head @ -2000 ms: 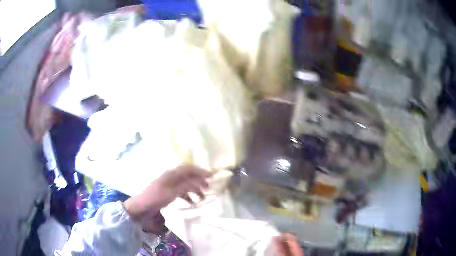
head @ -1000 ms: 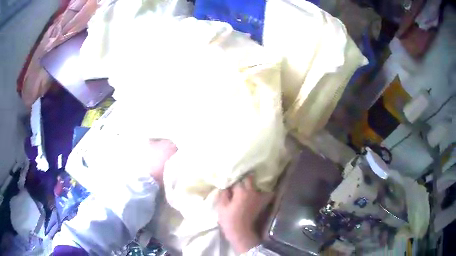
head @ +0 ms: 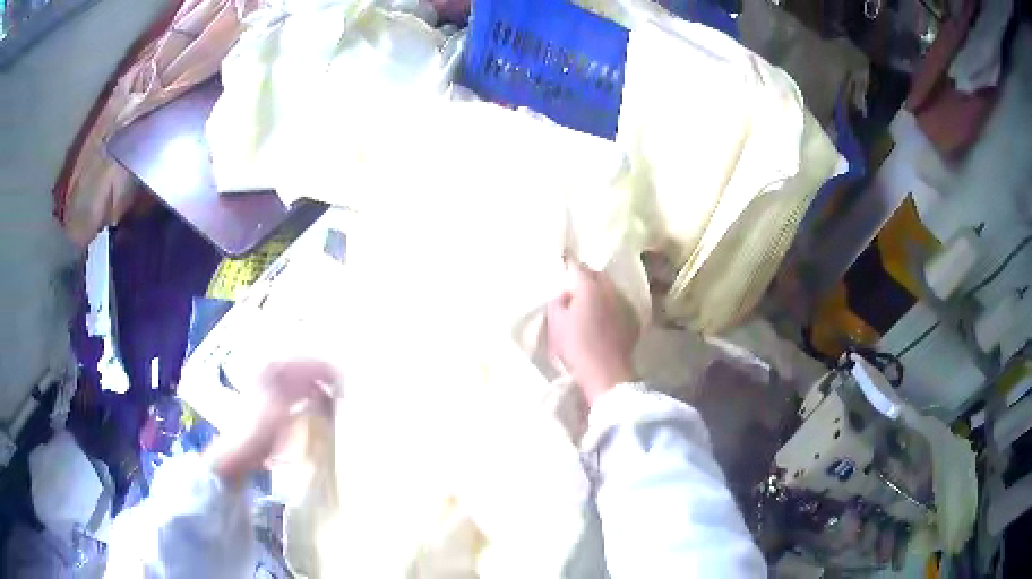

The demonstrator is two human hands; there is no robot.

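Observation:
A large cream garment piece [head: 453, 271] lies in front of me and down over my lap, overexposed so its folds are mostly lost. My right hand [head: 594, 322] is closed on its upper right part. My left hand [head: 283, 407] is at its left edge, blurred and washed out by glare; its fingertips are unclear. The overlock machine [head: 843, 452] stands at the lower right, apart from both hands.
A blue plastic basket [head: 549, 62] stands at the back, with cream ribbed garments [head: 736, 192] heaped beside it. A dark shiny panel [head: 215, 181] is at the upper left. Yellow-black striped material [head: 877, 271] and white cones [head: 953, 262] are at the right.
The view has turned towards the pile and basket, and the machine sits lower right. My right hand has moved up and grips the cloth; my left hand has moved left and down.

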